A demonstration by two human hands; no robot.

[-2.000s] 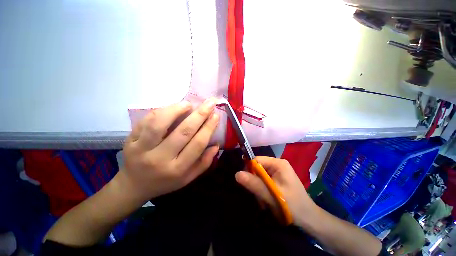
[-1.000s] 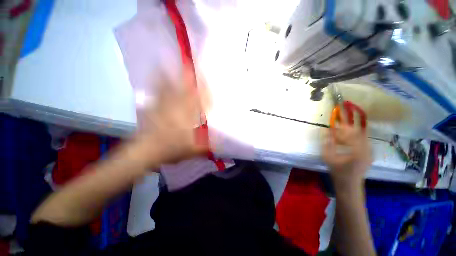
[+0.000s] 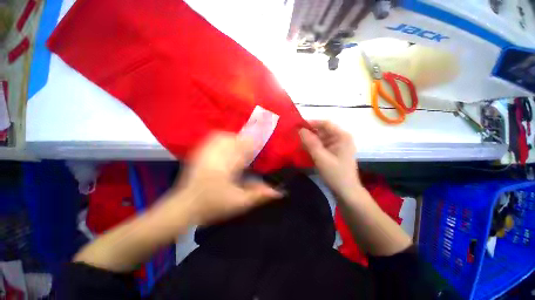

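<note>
The red garment panel lies red side up across the table, from the upper left to the front edge. A small pale strip lies on it near its front end. My left hand is blurred, at the panel's front edge beside the strip; whether it grips anything is unclear. My right hand pinches the panel's right front corner between thumb and fingers. The scissors, with one orange and one red handle loop, lie on the table to the right, blades pointing up and left.
The white sewing machine with JACK lettering stands at the upper right. A blue basket is below the table at the right, with red cloth beside it. More red cloth hangs at the lower left.
The panel is turned from pale side up to red side up, and a pale strip shows on it. The scissors are released onto the table. My right hand has moved left to the panel.
</note>
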